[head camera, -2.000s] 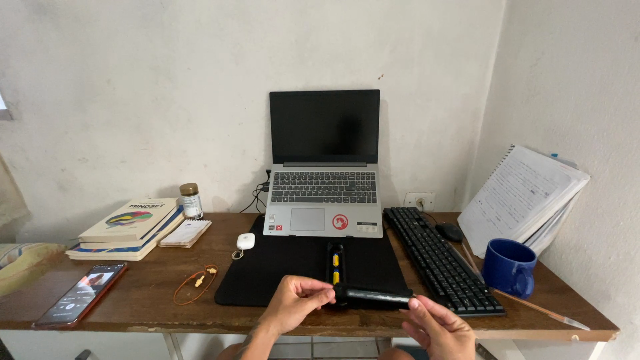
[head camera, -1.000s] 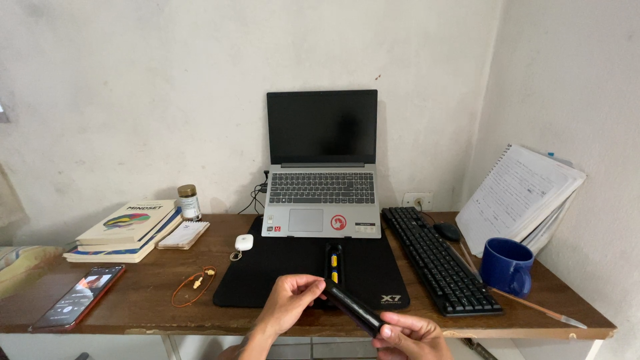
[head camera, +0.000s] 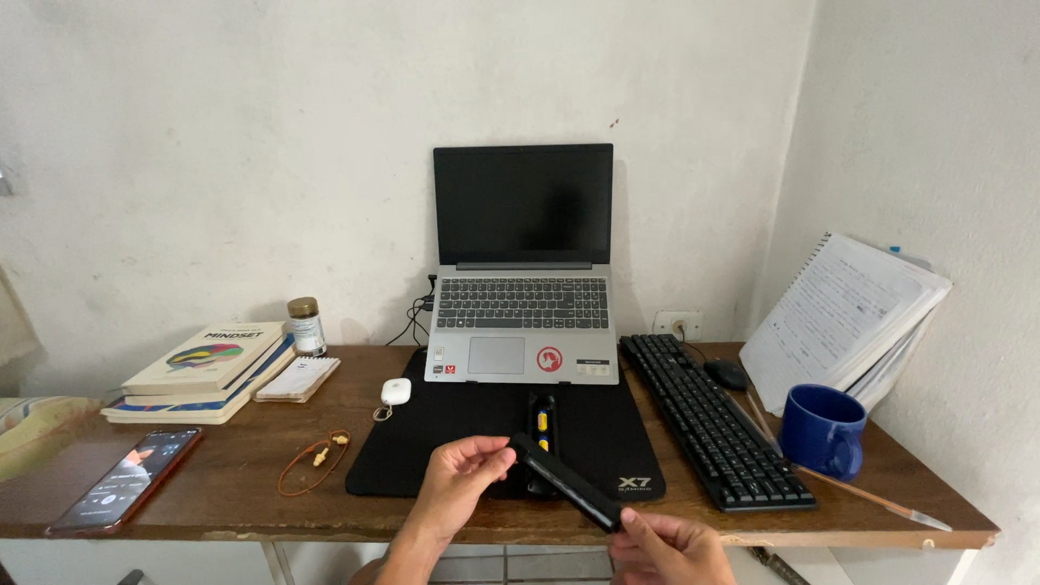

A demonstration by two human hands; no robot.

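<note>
Between both hands, over the front edge of the desk, a long black case piece (head camera: 566, 483) is held slanting down to the right. My left hand (head camera: 467, 479) pinches its upper end between thumb and fingers, while my right hand (head camera: 666, 548) grips its lower end. Behind it, a narrow black case (head camera: 532, 410) lies on the black mouse pad (head camera: 455, 443), with yellow-and-blue batteries (head camera: 543, 421) inside. The held piece hides part of this case.
A silver laptop (head camera: 520, 325) stands behind the mouse pad. To the right are a black keyboard (head camera: 715, 422), a mouse (head camera: 725, 374), a blue mug (head camera: 822, 431), a pen (head camera: 869, 497) and a notebook (head camera: 845, 317). Leftward are a white earbud case (head camera: 396, 392), corded earplugs (head camera: 319, 457), books (head camera: 203, 357) and a phone (head camera: 126, 483).
The black piece was nearly level two seconds ago and now slants down to the right. My right hand has moved lower with its end. Both hands still hold it.
</note>
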